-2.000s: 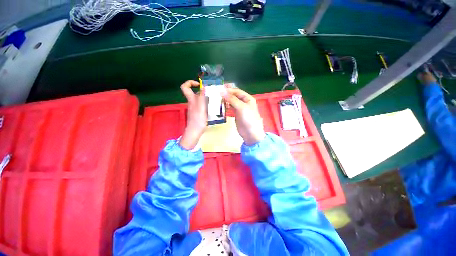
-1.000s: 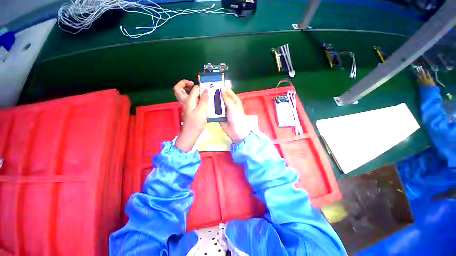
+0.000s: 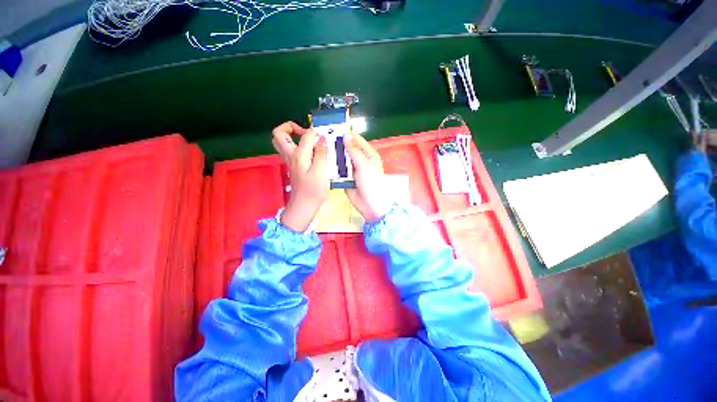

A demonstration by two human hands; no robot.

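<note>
A module [image 3: 339, 157] with a white and dark face is held upright above the front red tray [image 3: 351, 294]. Its circuit board [image 3: 338, 100] with small shiny parts sticks out at the far end. My left hand [image 3: 305, 169] grips the module's left side and my right hand [image 3: 365, 174] grips its right side, thumbs on the face. A cream sheet [image 3: 338, 216] lies on the tray under the hands. A sample unit [image 3: 450, 169] with white leads lies in the tray's right pocket.
Stacked red trays [image 3: 94, 235] stand at left. Spaced modules [image 3: 458, 82] lie on the green conveyor [image 3: 236, 94], with a white cable coil [image 3: 134, 23] behind. Folded cream sheets [image 3: 586, 208] lie at right under a slanted metal post [image 3: 621, 98]. Another person's blue sleeve [image 3: 696, 192] is at the right edge.
Both hands keep hold of the module. My fingers shifted on its face, and a dark strip now shows between them. The modules on the conveyor sit slightly farther right than a second ago.
</note>
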